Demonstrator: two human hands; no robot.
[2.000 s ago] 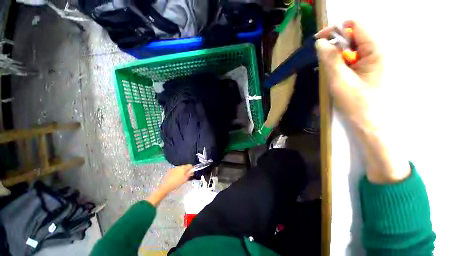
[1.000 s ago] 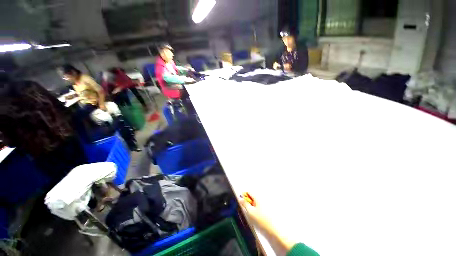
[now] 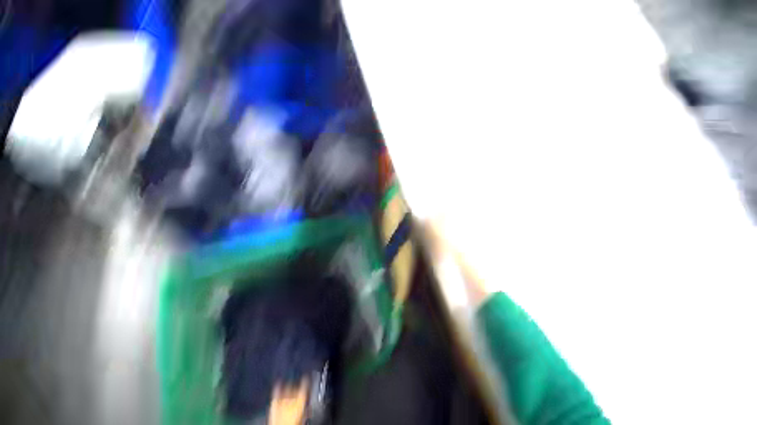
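Observation:
The view is strongly blurred. The dark strip bundle (image 3: 286, 324) lies inside the green basket (image 3: 170, 332). My left hand (image 3: 289, 403) is at the bottom edge, partly cut off, against the near end of the bundle. A pale streak, likely the tie band (image 3: 322, 380), shows just beside it. Its grip is too blurred to tell. My right hand (image 3: 452, 257) is at the left edge of the white table (image 3: 564, 191), washed out by glare. A short dark strip (image 3: 398, 236) shows just left of it. No tool can be made out in it.
A blue crate (image 3: 261, 222) heaped with grey and black pieces (image 3: 257, 153) stands beyond the basket. Tan cardboard (image 3: 402, 270) stands between basket and table edge. A white cloth-like shape (image 3: 79, 95) is at upper left. Grey and dark heaps (image 3: 718, 91) lie beyond the table's far right edge.
The view swung up to the room and other people, then back down towards the basket. My left hand, out of view one second ago, shows again. The orange tool seen in my right hand no longer shows.

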